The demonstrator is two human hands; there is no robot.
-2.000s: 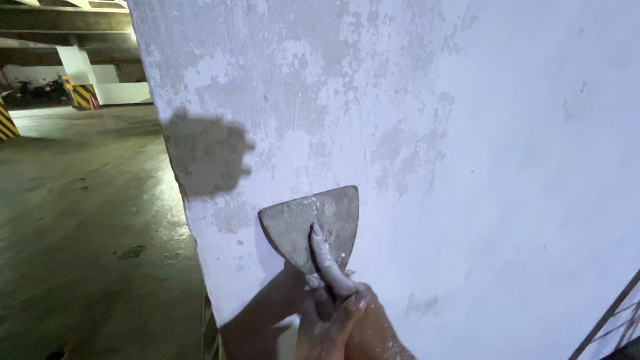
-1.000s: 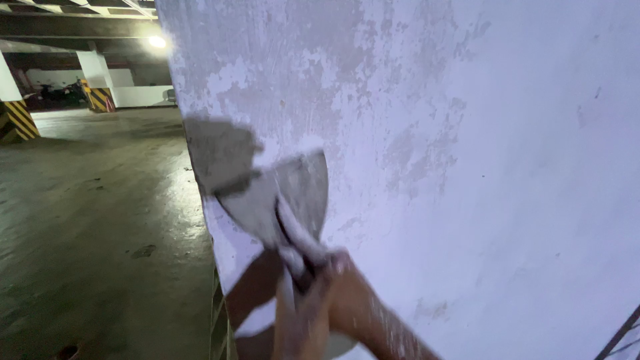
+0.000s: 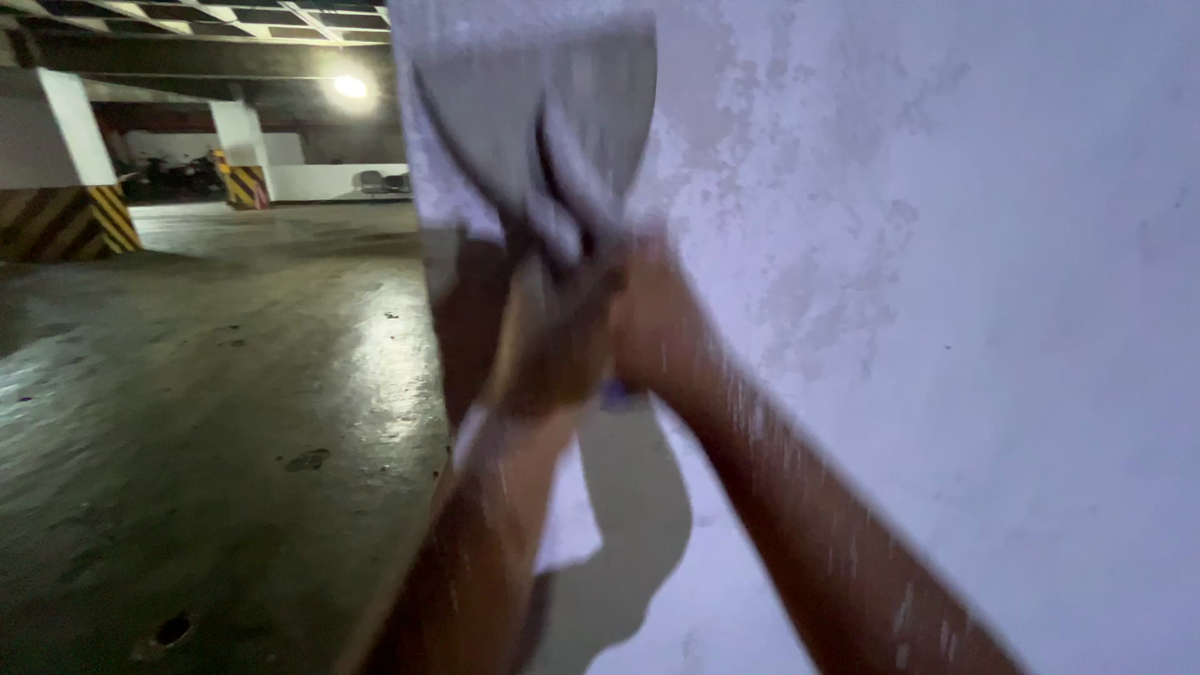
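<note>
A wide scraper blade (image 3: 591,84) lies against or just in front of the upper left part of a white painted wall (image 3: 1012,394), whose surface shows patchy grey areas. Both hands are closed together around the scraper's handle, which they mostly hide. My left hand (image 3: 553,347) is on the left side of the grip, and my right hand (image 3: 647,291) is at the right, with a whitish finger stretched up along the blade. The hands and blade are blurred by motion. A blue bit, perhaps the handle's end, shows below the hands.
The wall's vertical edge runs just left of the hands. Beyond it lies a shiny concrete floor (image 3: 262,375) with pillars (image 3: 80,159) striped yellow and black at the base. Motorcycles, chairs (image 3: 380,182) and a lit lamp (image 3: 351,86) are farther back.
Both hands have moved the scraper up the wall, with more of the forearms now showing. The view has shifted, showing more of the garage at left.
</note>
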